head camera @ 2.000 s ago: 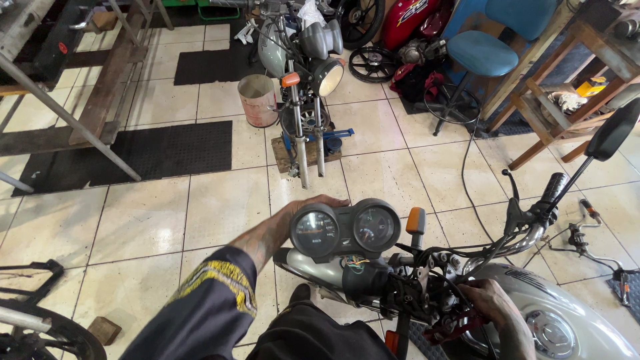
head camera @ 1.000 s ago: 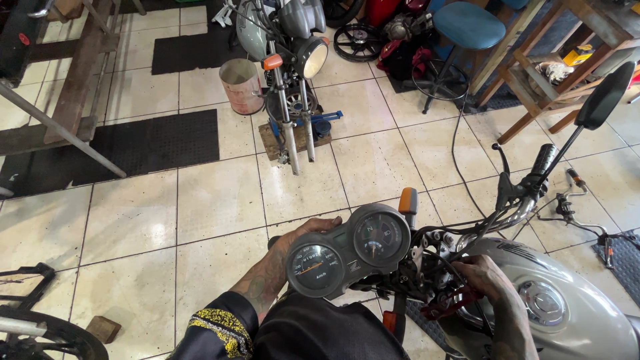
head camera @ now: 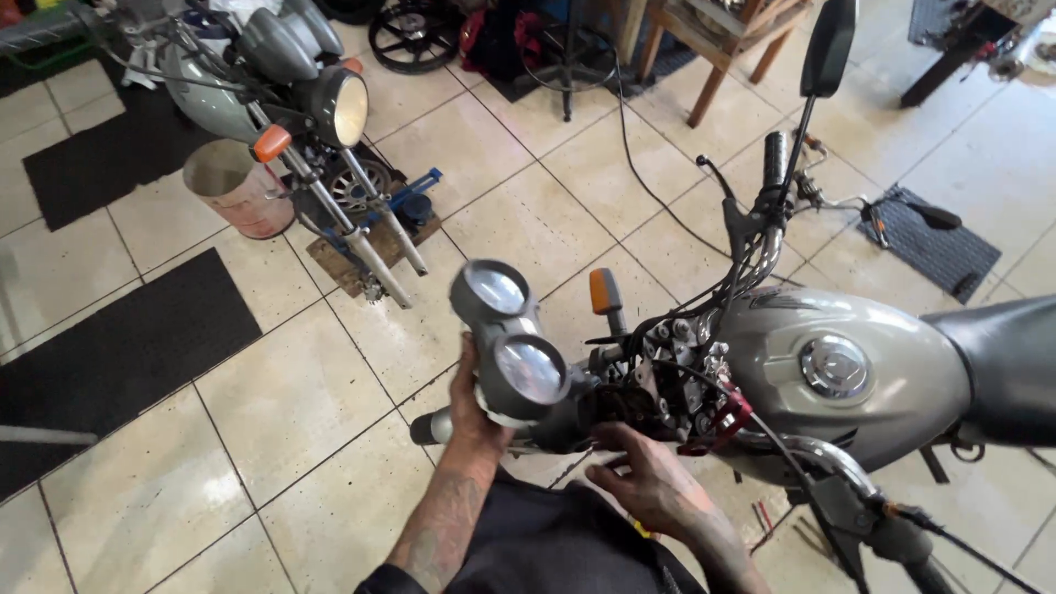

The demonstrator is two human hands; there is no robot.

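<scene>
A motorcycle's twin-dial instrument cluster [head camera: 510, 338], with glare on both lenses, is tilted beside the front of the motorcycle. My left hand [head camera: 477, 404] grips its near left side from below. Close to the wiring and metal parts at the steering head [head camera: 676, 371] is my right hand [head camera: 648, 478], its fingers partly spread and nothing seen in them. Behind the parts lies the silver fuel tank [head camera: 883, 371] with its chrome cap. An orange turn signal [head camera: 605, 290] stands just beyond the cluster, and the handlebar [head camera: 771, 247] carries a mirror [head camera: 827, 49].
A second motorcycle's headlight [head camera: 342, 107] and bare fork tubes stand ahead, beside a dirty bucket [head camera: 235, 188]. Black mats [head camera: 132, 355] lie on the tiled floor. A cable [head camera: 639, 173] runs across the tiles near a stool base [head camera: 568, 78]. Handlebar parts [head camera: 817, 186] lie behind the mirror.
The cluster has turned in my left hand, so its dials no longer face me squarely. My right hand has moved from the steering-head parts toward the cluster. The view has swung right.
</scene>
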